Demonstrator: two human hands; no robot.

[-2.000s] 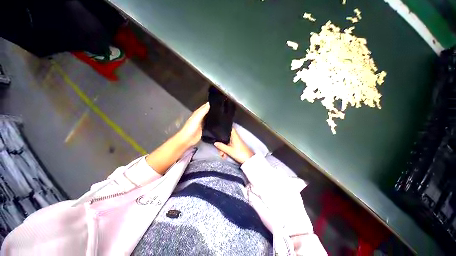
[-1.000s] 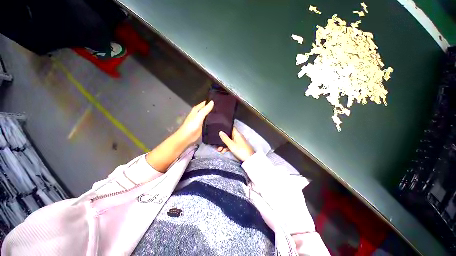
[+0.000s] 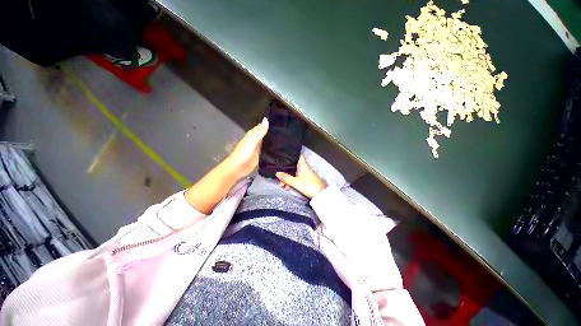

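A solid dark rectangle, likely a mobile phone (image 3: 281, 141), is held low over the lap, below the bench edge. My left hand (image 3: 247, 153) grips its left side, fingers hidden behind it. My right hand (image 3: 302, 179) is at its lower right corner, with the thumb on the lower edge and the other fingers partly hidden. A loose heap of small cream pieces (image 3: 446, 67) lies on the dark green bench (image 3: 344, 83), away from both hands.
Black trays (image 3: 554, 191) are stacked at the right edge. A person's shoe (image 3: 141, 57) is by a red stool (image 3: 137, 77) at upper left. Another red stool (image 3: 468, 290) is under the bench. Pale bundled material (image 3: 32, 210) stands at far left.
The heap and bench have shifted slightly up and right in view. The phone's face looked reddish-brown a second ago and is darker now. Both hands stay on it.
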